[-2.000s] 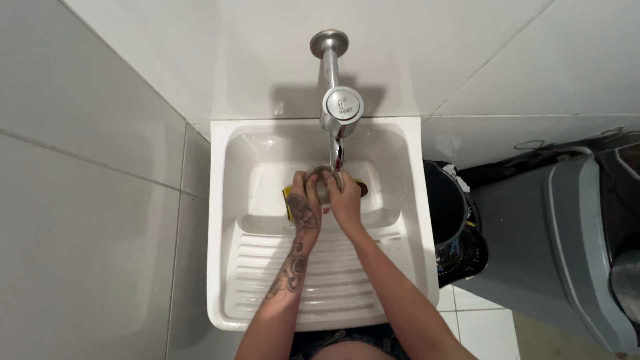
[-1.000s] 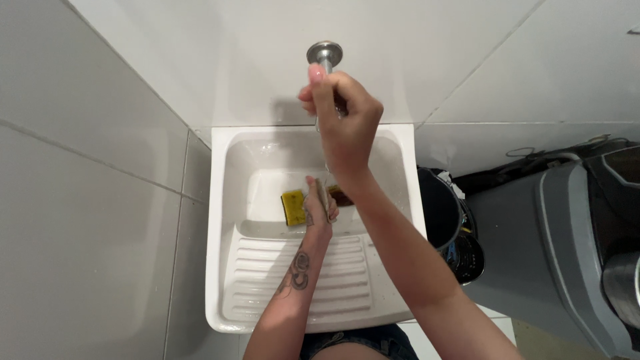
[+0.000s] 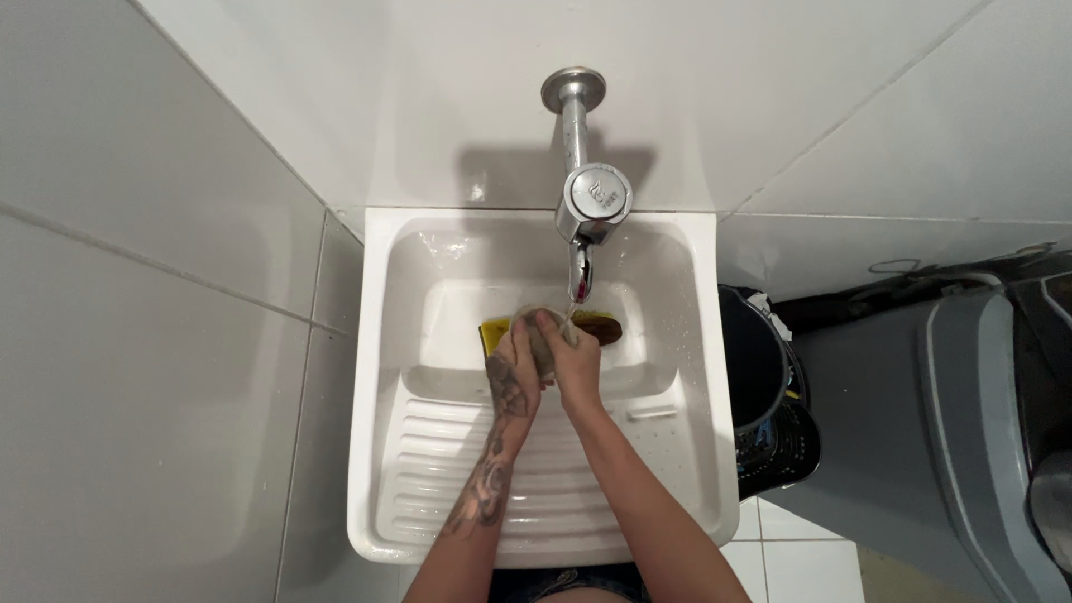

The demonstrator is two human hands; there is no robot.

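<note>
My left hand (image 3: pixel 517 362) and my right hand (image 3: pixel 574 358) both hold a small, round, pale grey-beige object (image 3: pixel 541 339) under the spout of the chrome faucet (image 3: pixel 595 197). Its exact kind cannot be told. A thin stream of water runs from the spout onto it. Behind my left hand, on the basin floor, lies a yellow sponge (image 3: pixel 494 333) with a dark edge. Just right of my right hand sits a brown oval object (image 3: pixel 605 328) with a yellowish edge, perhaps a scrub brush, partly hidden.
The white laundry sink (image 3: pixel 358 377) has a ribbed washboard slope (image 3: pixel 444 448) at its near side. Against its right side stand a black bucket (image 3: pixel 749 360) and a black perforated basket (image 3: pixel 779 452). A large grey bin (image 3: pixel 871 402) is farther right. Tiled walls rise behind and at left.
My right hand has come down from the faucet knob to the round object beside my left hand. The knob, covered a second ago, shows again.
</note>
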